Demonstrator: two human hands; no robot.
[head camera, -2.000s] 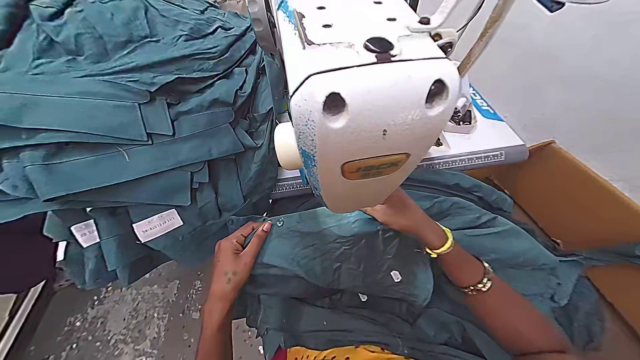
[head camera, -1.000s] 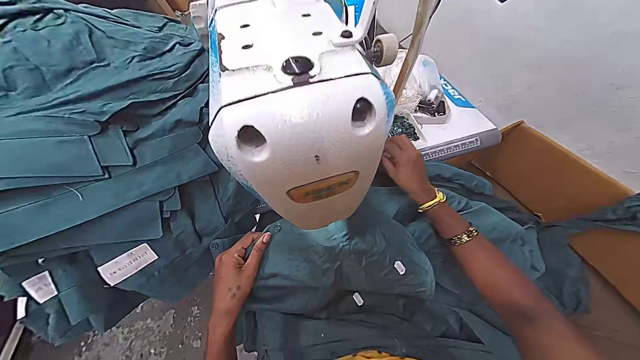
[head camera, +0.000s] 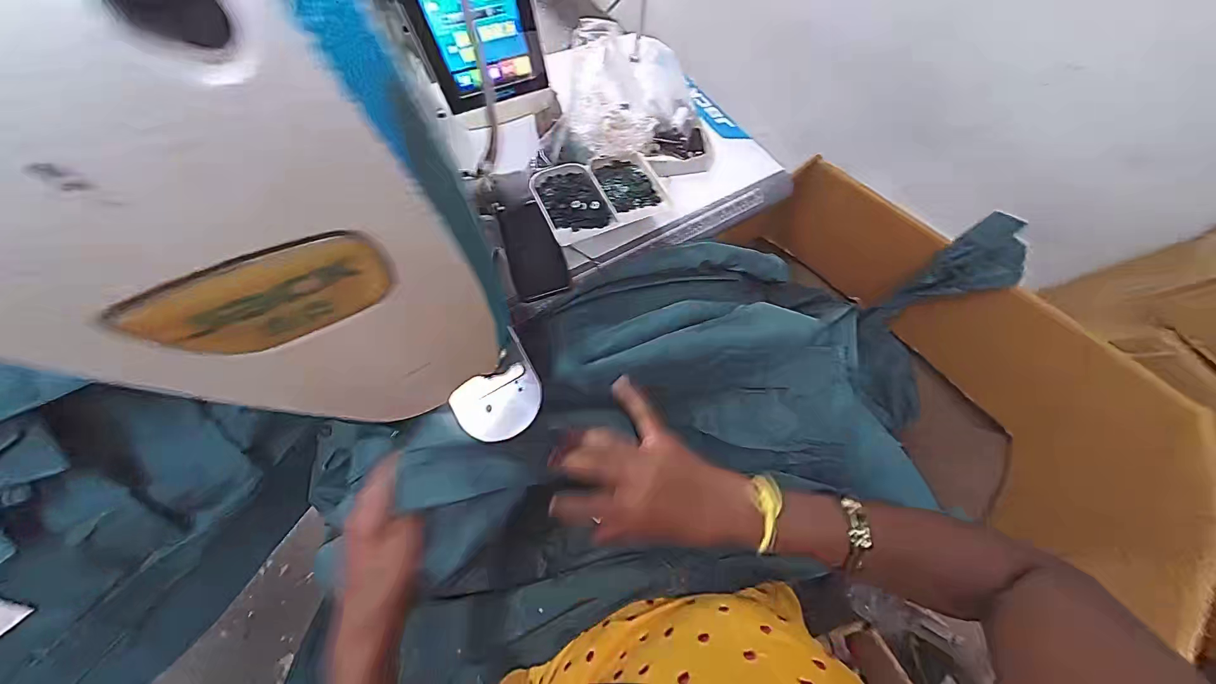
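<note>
A white sewing machine head (head camera: 285, 218) fills the upper left, with a rounded metal plate (head camera: 497, 404) at its lower tip. Teal cloth garments (head camera: 750, 380) lie below and to the right of it. My left hand (head camera: 380, 541), blurred, is at the left edge of a teal garment (head camera: 456, 484), its fingers against the cloth; the grip is unclear. My right hand (head camera: 627, 475) is spread over the dark folds right of the plate, fingers apart, holding nothing.
Trays of small dark buttons (head camera: 598, 195) sit on the white machine bed beside a clear plastic bag (head camera: 622, 95) and a lit screen (head camera: 484, 47). A cardboard box (head camera: 912, 256) stands at right with cloth over its edge. More teal garments (head camera: 123, 503) lie at left.
My right hand has come down from beside the machine, near the button trays, to over the cloth, and its fingers have spread. The view has swung right and closer.
</note>
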